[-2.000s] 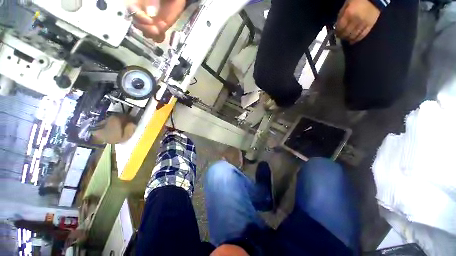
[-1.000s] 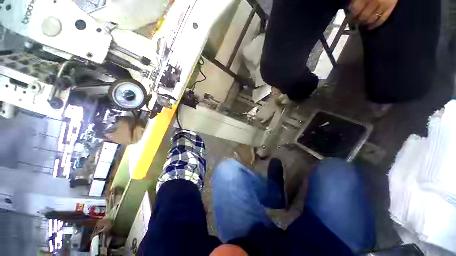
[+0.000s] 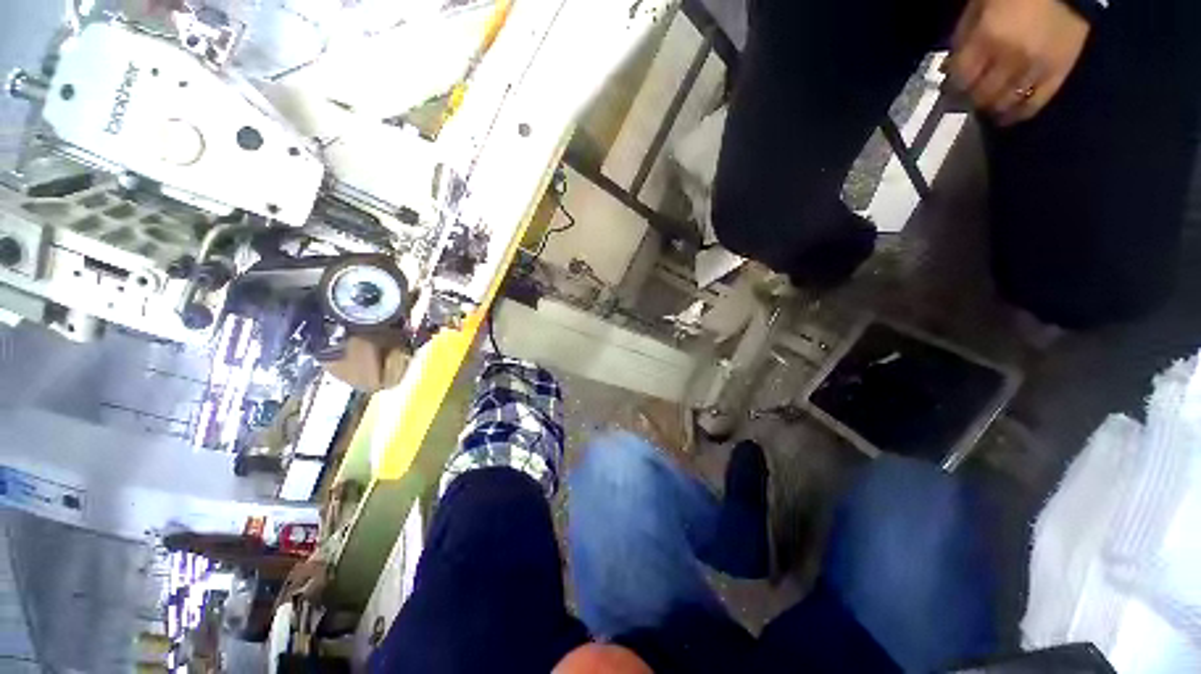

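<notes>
A white sewing machine head [image 3: 158, 125] with dark lettering and round plugs is at the upper left. A dark-rimmed wheel with a pale centre [image 3: 364, 292] sits at its lower end, beside metal linkages [image 3: 428, 250]. The white machine bed [image 3: 527, 125] runs diagonally with a yellow edge strip [image 3: 428, 402]. A dark sleeve with a plaid cuff [image 3: 507, 421] reaches up to this edge from below. The hand beyond the cuff is hidden, so my left hand does not show. My right hand is not in view. A blurred brown shape, unclear, lies below the wheel [image 3: 369, 360].
A seated person's hand with a ring [image 3: 1021, 59] rests near dark-clad legs [image 3: 803, 158]. A dark treadle [image 3: 909, 392] is on the floor. White fabric [image 3: 1120, 540] is piled at the right. Jeans-clad legs [image 3: 632, 527] are below the pale stand beam [image 3: 593, 345].
The view has shifted, so the machine and the seated person's hand stand differently in it. A hand seen by the machine head two seconds ago is gone from view. The plaid cuff stays by the edge.
</notes>
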